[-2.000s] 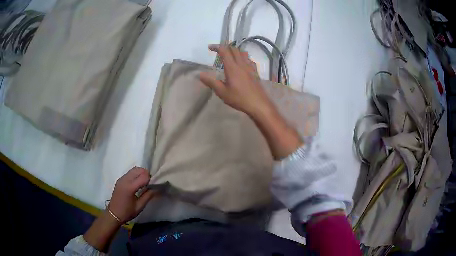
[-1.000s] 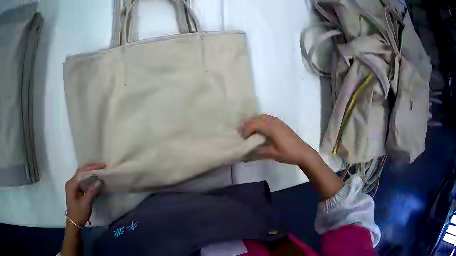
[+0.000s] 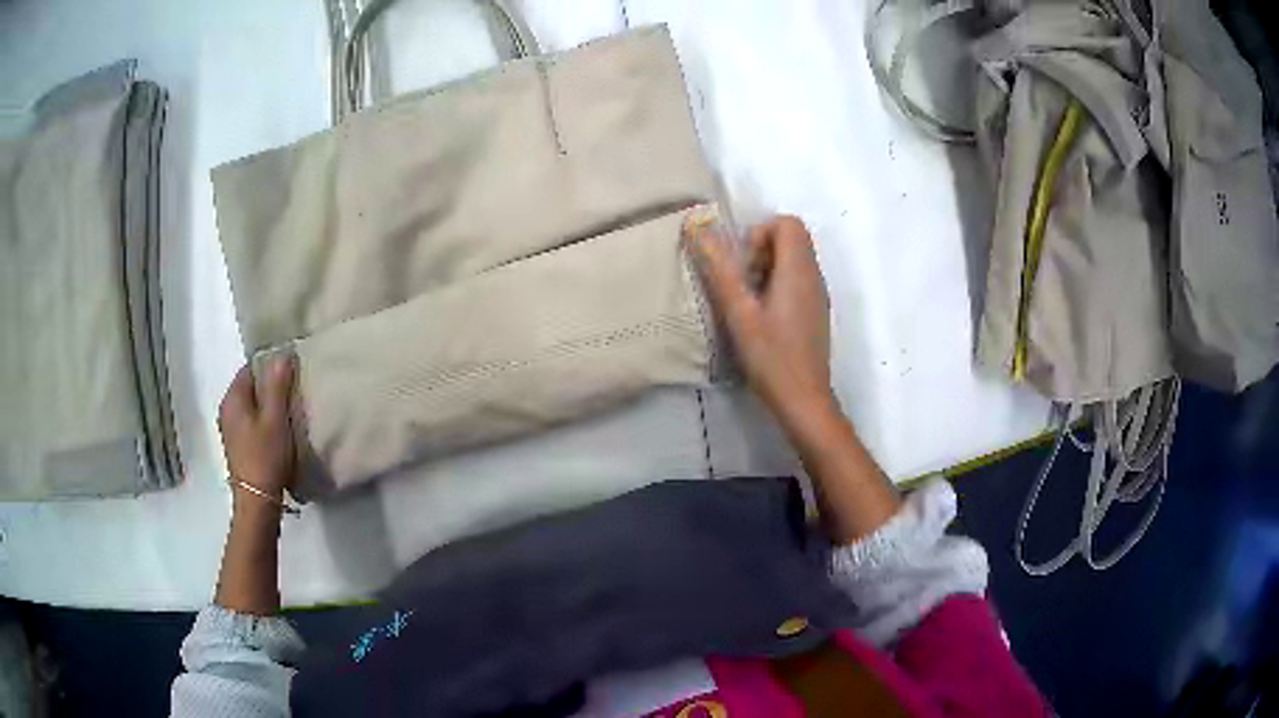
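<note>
A beige tote bag (image 3: 463,211) lies in front of me with its handles (image 3: 421,17) at the far side, cut off by the picture's top edge. Its bottom gusset (image 3: 505,337) is turned up over the lower body, with stitch lines along it. My left hand (image 3: 262,428) pinches the gusset's left end, thumb on top. My right hand (image 3: 779,302) is at the gusset's right end, with the thumb on its upper corner; the other fingers are curled and partly hidden. More beige fabric lies under the bag near the apron.
A folded bag stack (image 3: 70,295) lies at the left on the white worktable (image 3: 884,337). An unfolded bag pile (image 3: 1108,239) with a yellow strip (image 3: 1045,232) lies at the right, its straps (image 3: 1108,477) hanging over the table edge. My dark apron (image 3: 603,575) is against the near edge.
The bag's bottom has been turned up over the body, showing the stitched gusset. My right hand has moved up with its corner. Earlier the bag was turned, and its handles were farther right.
</note>
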